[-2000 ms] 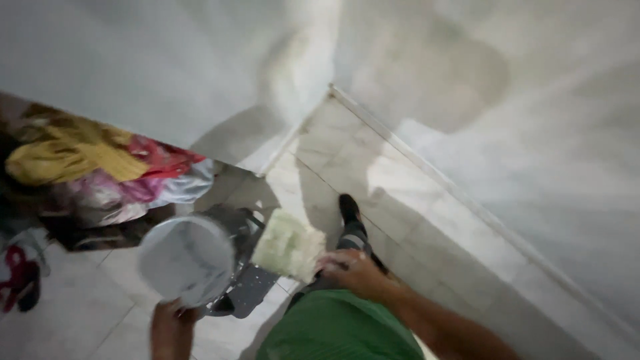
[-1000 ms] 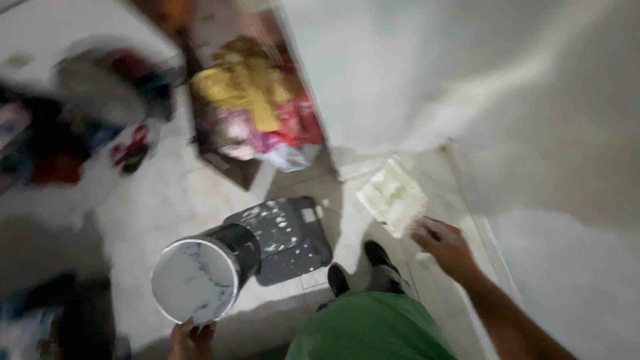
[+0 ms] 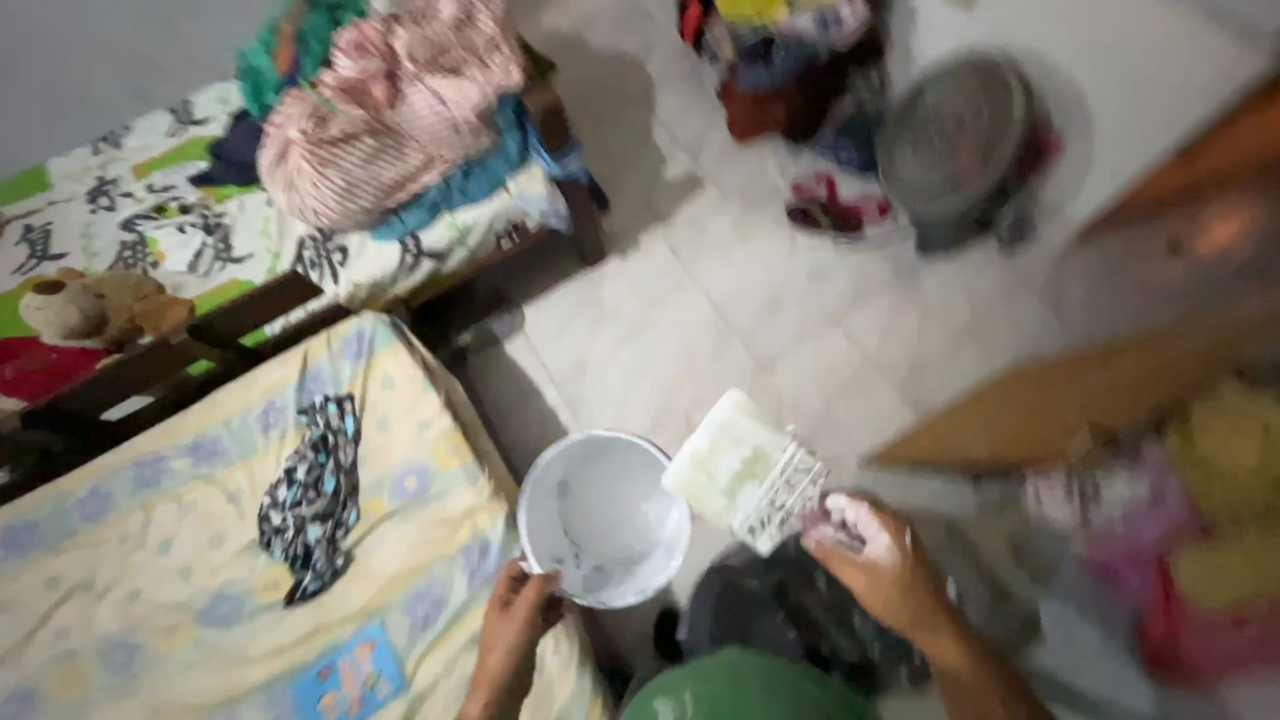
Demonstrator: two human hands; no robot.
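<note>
My left hand [image 3: 528, 600] grips the rim of a round bucket [image 3: 605, 520] at its lower left; a whitish layer and dark streaks show inside. My right hand [image 3: 872, 550] holds a flat, squarish pale object [image 3: 735, 460] with a white lattice-like part [image 3: 785, 498] nearest my fingers; blur hides what it is exactly. Its far corner lies close to the bucket's right rim. White residue coats the fingers of my right hand.
A mattress with a floral sheet [image 3: 420, 400] lies left, bearing a patterned cloth [image 3: 315, 490]. Behind it stands a bed with bundled bedding [image 3: 390, 120] and a plush toy [image 3: 95, 305]. Clothes [image 3: 1180, 540] and a wooden edge [image 3: 1010, 410] are at right; a round lidded container [image 3: 955, 140] stands farther off.
The view has swung strongly left, from the wall corner to the beds. Both hands keep hold of the bucket and the pale object, which are now closer together than one second ago.
</note>
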